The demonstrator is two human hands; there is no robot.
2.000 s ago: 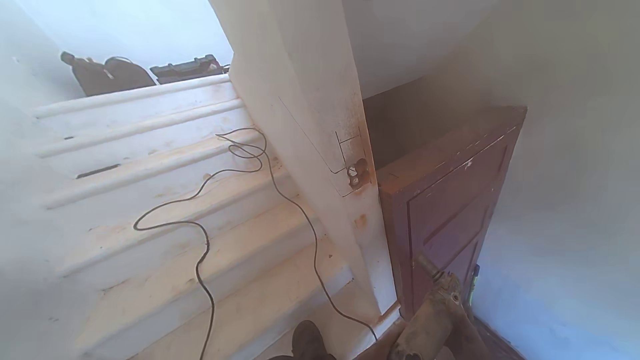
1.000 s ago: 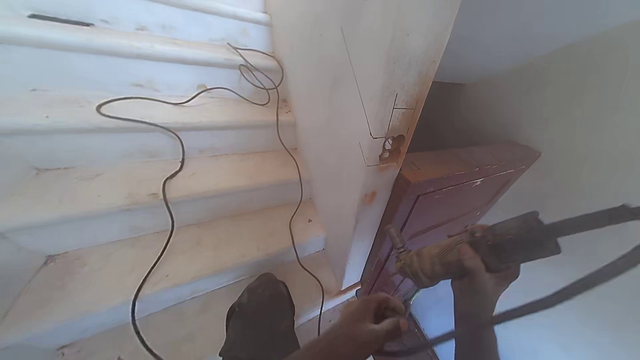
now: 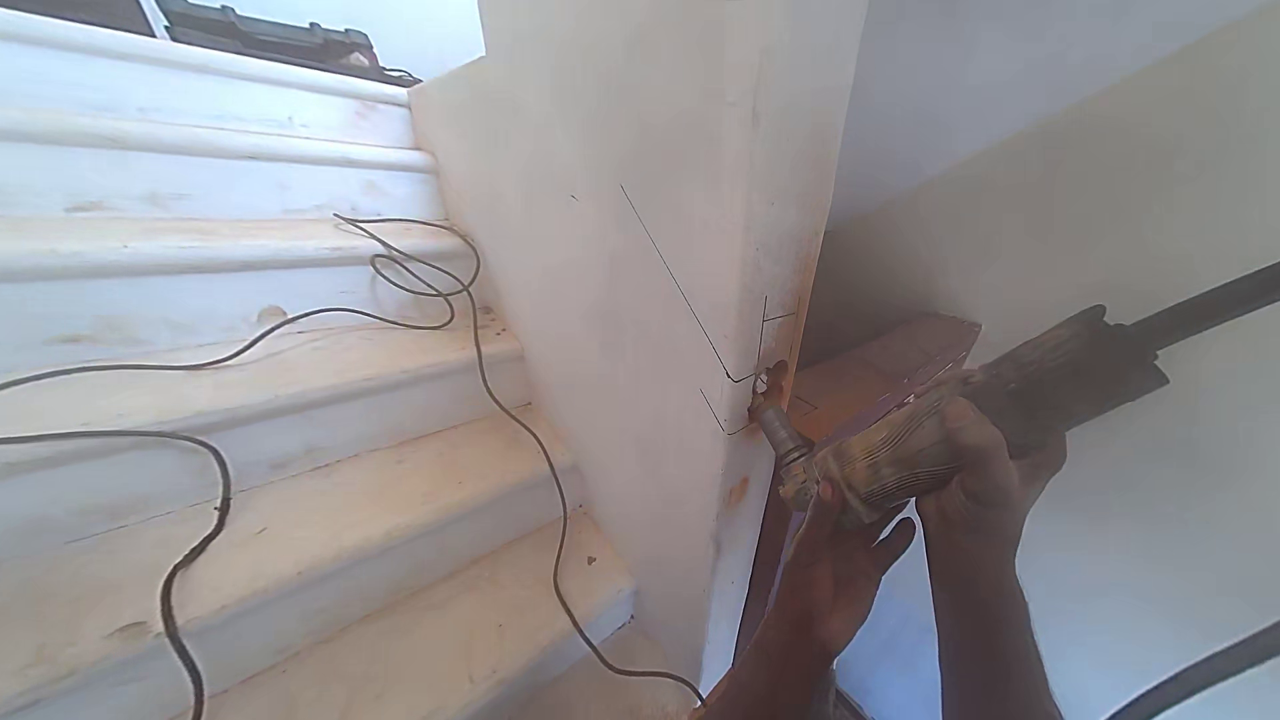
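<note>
A dusty power tool with a ribbed housing (image 3: pixel 885 460) slants across the right side, its metal front end at a hole (image 3: pixel 768 385) in the edge of a pale wall end (image 3: pixel 650 300). Whether the tip is inside the hole is hidden. My left hand (image 3: pixel 835 570) supports the tool's front from below, thumb apart. Around the body behind it is my right hand (image 3: pixel 985 460). Dark pencil-like lines (image 3: pixel 672 280) run on the wall near the hole. A thick hose or cable (image 3: pixel 1215 300) leaves the rear of the tool.
White, dusty stairs (image 3: pixel 350 420) rise at the left, with a thin dark cable (image 3: pixel 545 450) looped over them. A dark case (image 3: pixel 270 40) lies at the top. Behind the tool stands a reddish-brown door (image 3: pixel 880 370), beside a pale wall (image 3: pixel 1150 500).
The tool's front end has come up to the hole in the wall edge. My left hand, apart from the tool one second ago, is now under its front.
</note>
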